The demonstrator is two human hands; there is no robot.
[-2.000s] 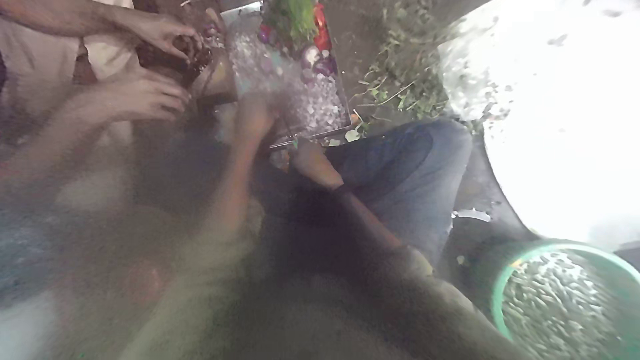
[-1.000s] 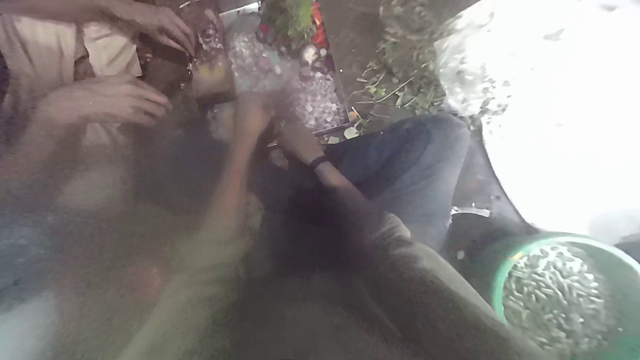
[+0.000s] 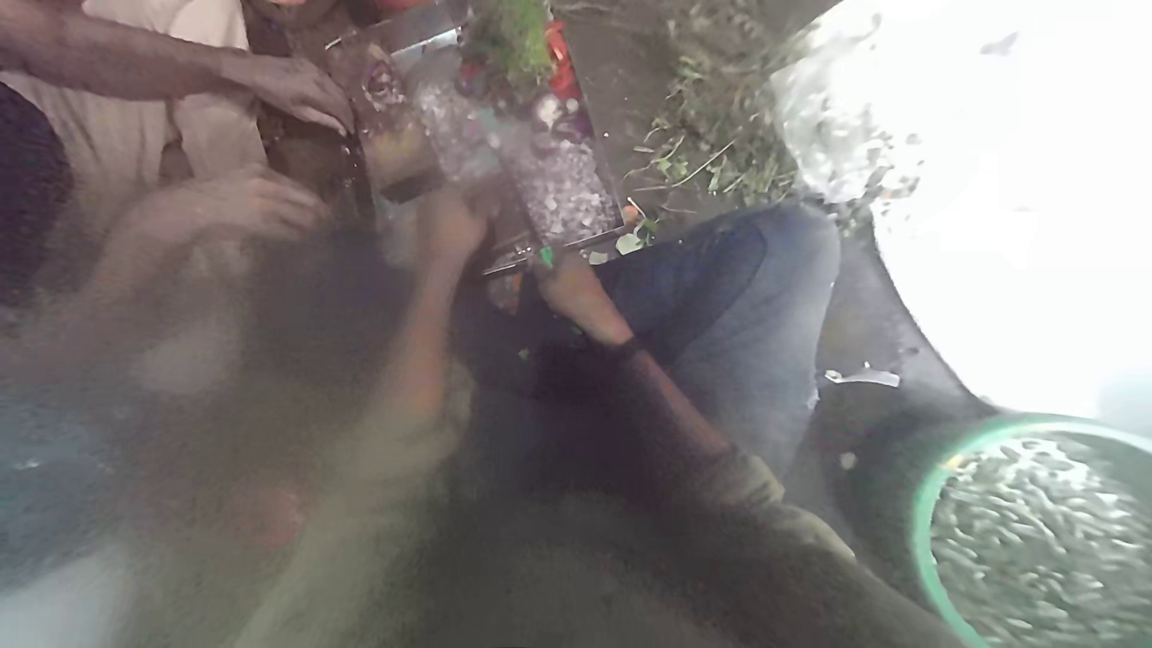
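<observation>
The picture is hazy. My left hand (image 3: 450,220) is over the near left part of a metal tray (image 3: 601,236); blur hides its fingers and anything in them. Close to the tray's near edge is my right hand (image 3: 576,288), with fingers curled and a small green bit (image 3: 546,256) at the fingertips; its grip is unclear. Chopped whitish pieces (image 3: 567,189) cover much of the tray. Beyond them lie green herbs (image 3: 511,40), a red vegetable (image 3: 560,61) and what look like purple onions (image 3: 562,117).
Another person's hands (image 3: 301,94) are at the left, near a board (image 3: 391,148). Leafy stems (image 3: 720,153) lie on the ground right of the tray. A green-rimmed tub (image 3: 927,540) of small pale pieces stands lower right, below a large bright white surface (image 3: 1017,225).
My right hand moved up and left, then back right and down toward the tray's near edge. My left hand stays over the tray's near left part.
</observation>
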